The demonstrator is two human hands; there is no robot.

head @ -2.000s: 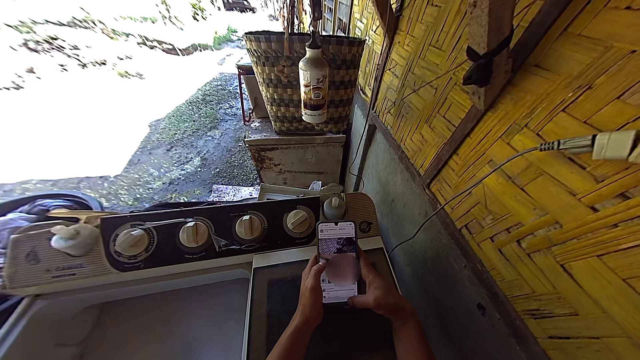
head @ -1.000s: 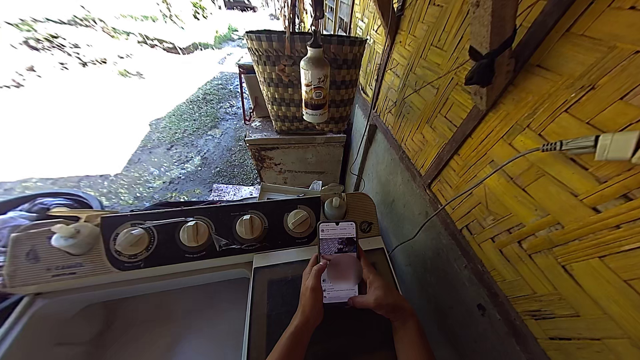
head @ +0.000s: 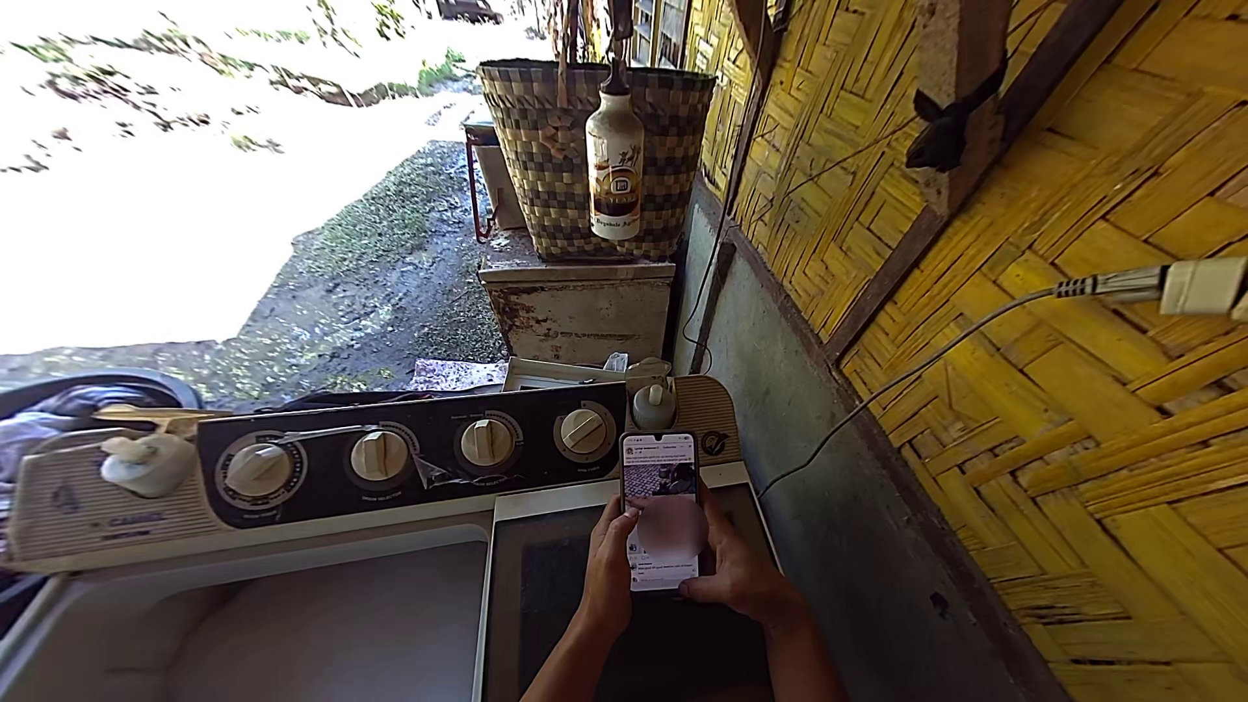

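Both of my hands hold a smartphone [head: 660,512] upright above the dark lid of a twin-tub washing machine [head: 546,497]. My left hand [head: 611,561] grips its left side, the thumb over the lit screen. Along the right edge lies my right hand [head: 736,575], with its thumb at the bottom corner. Part of the screen is blurred. Behind the phone runs the machine's control panel [head: 419,468] with several cream knobs. The washing tub [head: 322,624] is uncovered at the left.
A woven basket [head: 546,166] stands on a worn cabinet [head: 585,312], with a bottle [head: 614,166] hanging before it. A woven bamboo wall [head: 1072,409] rises at the right, where a cord runs from a plug [head: 1121,283]. A basin [head: 166,382] holds cloth at the left.
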